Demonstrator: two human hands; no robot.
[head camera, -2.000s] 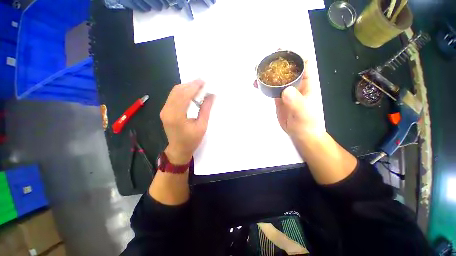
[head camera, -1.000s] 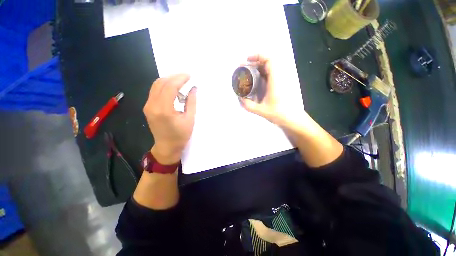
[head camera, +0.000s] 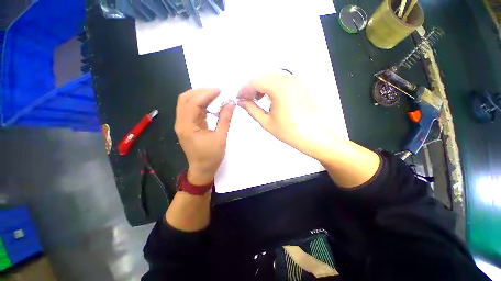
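Note:
My left hand holds a tiny pale part between thumb and fingertips above the white paper sheet. My right hand has its thumb and index finger pinched together at that part, from the right. Whether the right fingertips grip the same part or another tiny piece is too small to tell. A dark curved rim shows just behind the right hand; most of it is hidden.
A red utility knife and pliers lie on the left. Blue-grey plates are piled at the far end. A soldering gun, wire coil stand, brush pot and round dish are on the right.
My right hand has let go of the round tin and moved left to meet the left fingertips. My left hand still holds the small part. The camera view has shifted slightly.

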